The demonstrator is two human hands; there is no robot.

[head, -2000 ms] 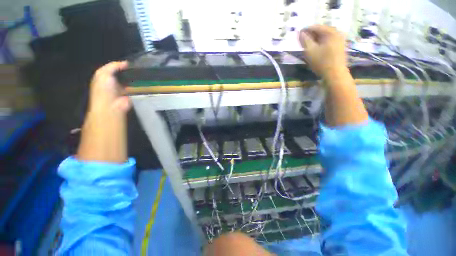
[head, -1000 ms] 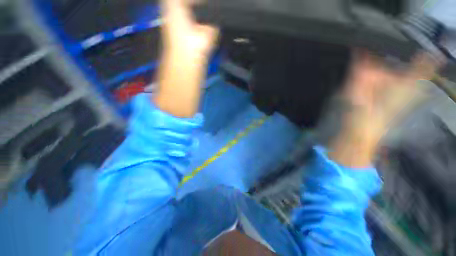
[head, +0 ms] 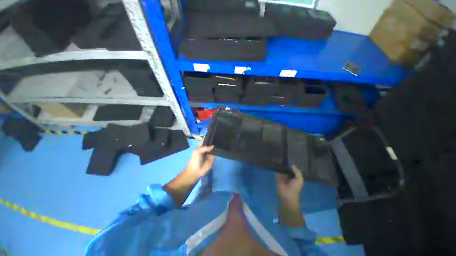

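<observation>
A long black phone tray (head: pixel 272 142) with a row of rectangular pockets is held in front of me, slightly tilted. Its pockets look dark; I cannot tell if they hold phones. My left hand (head: pixel 201 161) grips its near edge towards the left end. My right hand (head: pixel 290 184) grips the near edge right of the middle, with the thumb on top and the other fingers hidden beneath.
A blue storage rack (head: pixel 320 55) ahead holds black trays and a small phone-like piece. A carton (head: pixel 410 30) stands at its right. A bent tube handle (head: pixel 395 152) is beyond the tray. A pale shelf (head: pixel 95 55) is left, with black sheets (head: pixel 132 142) on the floor.
The view has turned from the test rack to the blue storage rack. The black tray, raised high a second ago, is now lower in front of me, in both hands.
</observation>
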